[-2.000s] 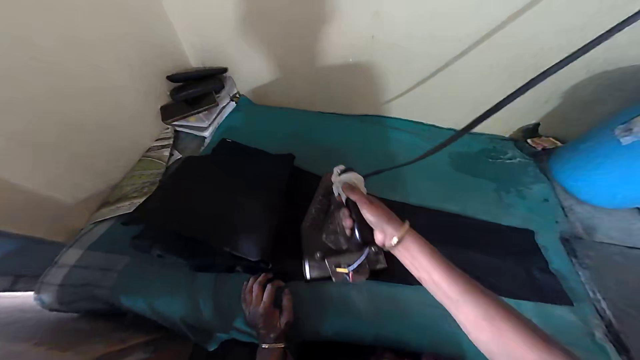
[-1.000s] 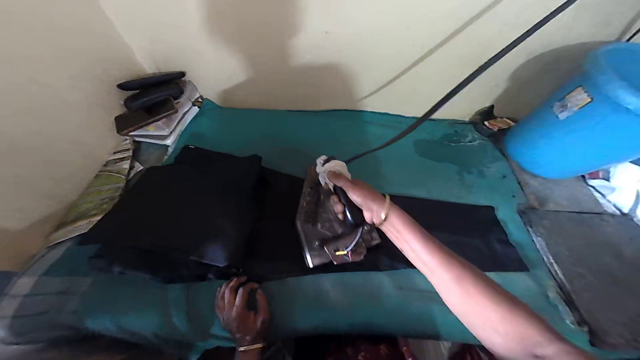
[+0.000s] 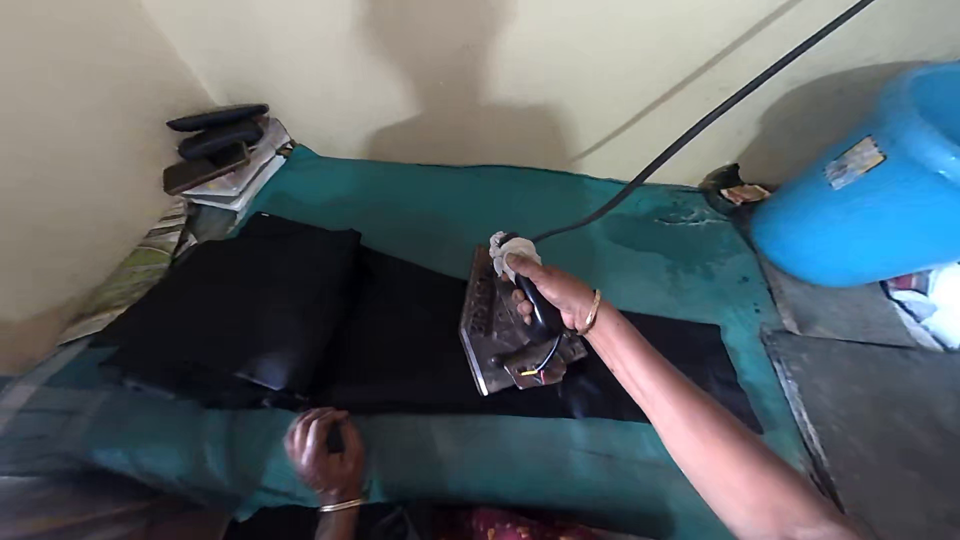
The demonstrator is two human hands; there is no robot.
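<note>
Black trousers (image 3: 412,330) lie on a teal cloth (image 3: 465,199), one leg stretched out to the right and the rest folded in a thick heap (image 3: 255,300) at the left. On the leg stands a worn metal clothes iron (image 3: 495,322), its black handle gripped by my right hand (image 3: 551,292). A pale cloth is wrapped at the handle's far end, and thin wires show at the near end. My left hand (image 3: 326,450) is curled at the near edge of the heap, with a small dark thing at its fingers; whether it grips that is unclear.
The iron's black cord (image 3: 690,135) rises to the upper right. A blue plastic drum (image 3: 862,187) stands at the right, beside grey stone slabs (image 3: 870,420). Stacked papers (image 3: 244,180) with dark cases (image 3: 217,139) on top sit in the back left corner. A wall runs behind the cloth.
The view has shifted, bringing more of the blue drum into sight. My right hand stays on the iron, which remains on the trouser leg. My left hand stays near the heap's front edge.
</note>
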